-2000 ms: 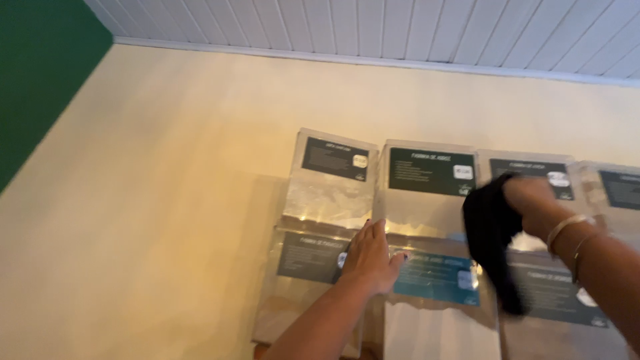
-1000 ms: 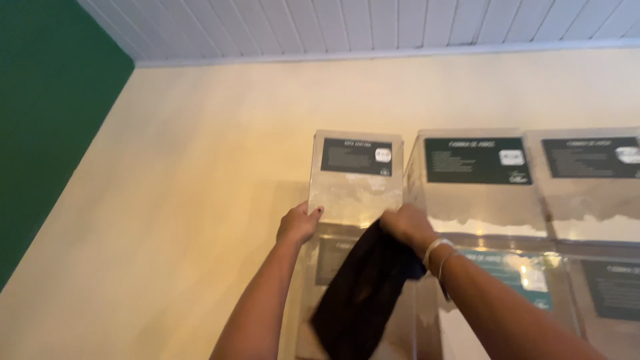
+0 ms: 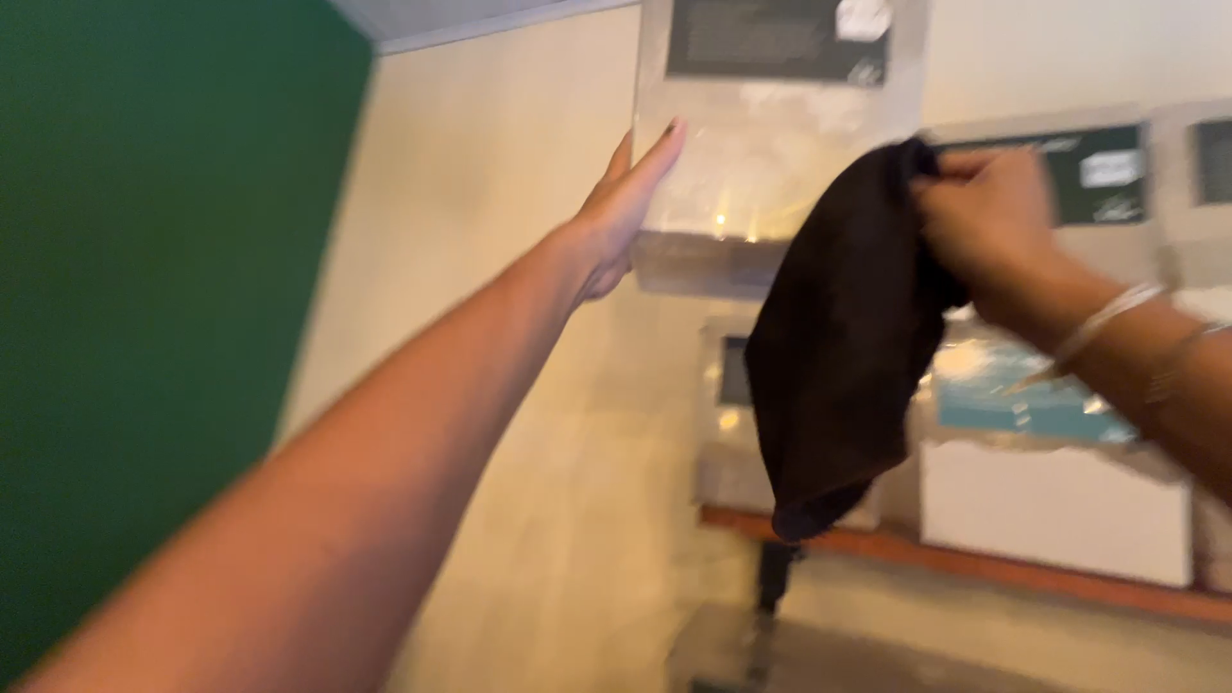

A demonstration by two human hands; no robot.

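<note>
A clear plastic container (image 3: pixel 751 144) with a dark printed label is lifted off the stack at the upper middle, its underside showing. My left hand (image 3: pixel 621 212) grips its left side, thumb on the front face and the other fingers mostly hidden behind. A black cloth (image 3: pixel 847 337) hangs from my right hand (image 3: pixel 991 217), pinched between thumb and fingers. That cloth covers the container's lower right corner; whether my right hand also touches the container I cannot tell.
More labelled clear containers stand at right, among them one with a blue label (image 3: pixel 1020 395) and white contents. They rest on a wooden shelf (image 3: pixel 962 558) with a black bracket (image 3: pixel 773 577). Another container (image 3: pixel 818 654) is below. A green wall (image 3: pixel 154 241) rises at left.
The upper left container stood on the one beneath it and has come away from the stack in my left hand. My right hand still holds the cloth. The view has shifted down and left.
</note>
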